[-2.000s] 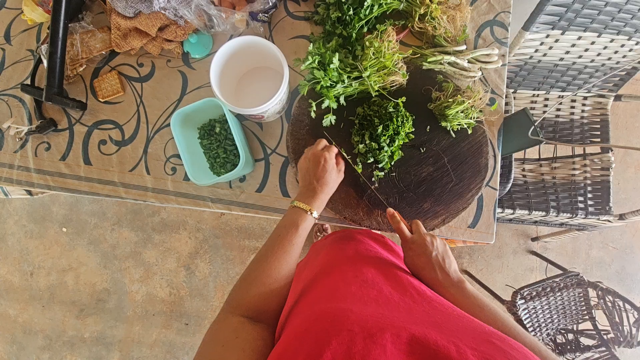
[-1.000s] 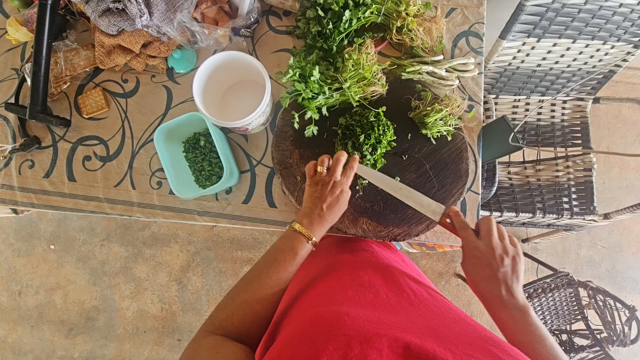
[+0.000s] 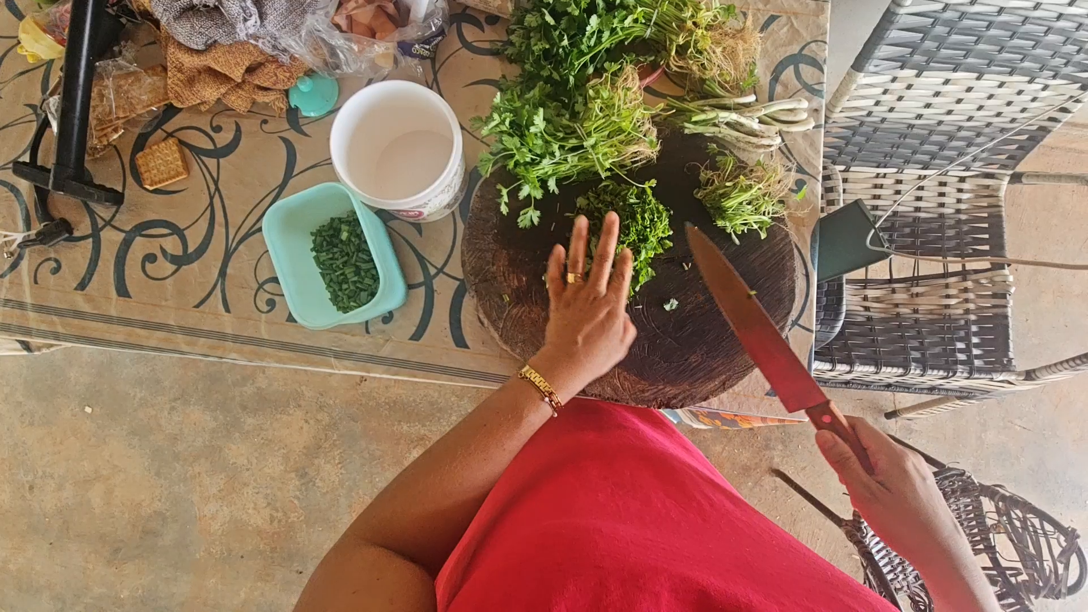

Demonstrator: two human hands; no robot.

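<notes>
My left hand (image 3: 591, 314), with a ring and a gold bracelet, lies with spread fingers at the near left edge of a pile of chopped parsley (image 3: 633, 225) on a round dark wooden chopping board (image 3: 680, 357). My right hand (image 3: 888, 480) grips the wooden handle of a large kitchen knife (image 3: 752, 327); its blade points up and left over the board's right part, apart from the pile. Uncut bunches of parsley (image 3: 569, 127) with roots lie at the board's far side. A small rooted bunch (image 3: 744, 195) sits at the far right of the board.
Left of the board stand a white plastic bucket (image 3: 399, 153) and a turquoise container (image 3: 285, 255) holding chopped greens (image 3: 344, 263). Farther left are a cracker (image 3: 161, 163), a turquoise lid (image 3: 313, 95), cloths (image 3: 221, 72) and a black stand (image 3: 75, 110). A woven chair (image 3: 926, 204) adjoins the table's right edge.
The knife has swung away from my left hand and the chopped pile to the right, its tip now pointing farther up. My left hand's fingers have spread out beside the pile.
</notes>
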